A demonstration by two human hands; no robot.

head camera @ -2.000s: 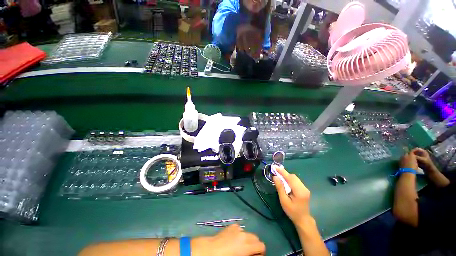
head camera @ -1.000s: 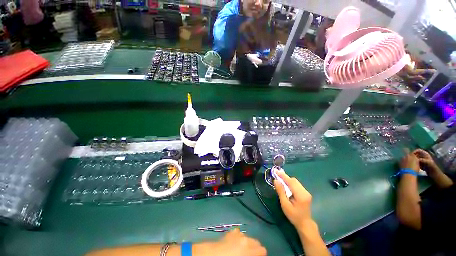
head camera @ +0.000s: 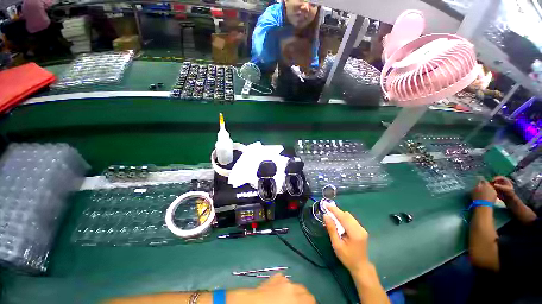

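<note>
My right hand (head camera: 349, 237) pinches a folded white wipe (head camera: 333, 217) at the round alcohol dispenser (head camera: 320, 209), whose small round lid (head camera: 328, 191) stands raised. My left hand (head camera: 284, 292) is low at the bottom edge, partly cut off, back up. Its fingers are curled and I cannot see whether it holds anything. Tweezers (head camera: 260, 272) lie on the green mat just above it. A stack of white wipes (head camera: 255, 167) lies on the black unit (head camera: 229, 193), behind two black eyepiece-like cups (head camera: 267, 188).
A pen-shaped tool (head camera: 252, 233) lies before the unit. A tape ring (head camera: 171, 217) and clear trays (head camera: 125, 217) are left, a tall tray stack (head camera: 38, 205) farther left. A white squeeze bottle (head camera: 224, 148) stands behind. Two small black parts (head camera: 401, 218) and another person's hands (head camera: 493, 190) are right.
The view has tilted slightly. My right hand stays at the dispenser with the wipe, and my left hand sits slightly lower in view. The person opposite shows more fully.
</note>
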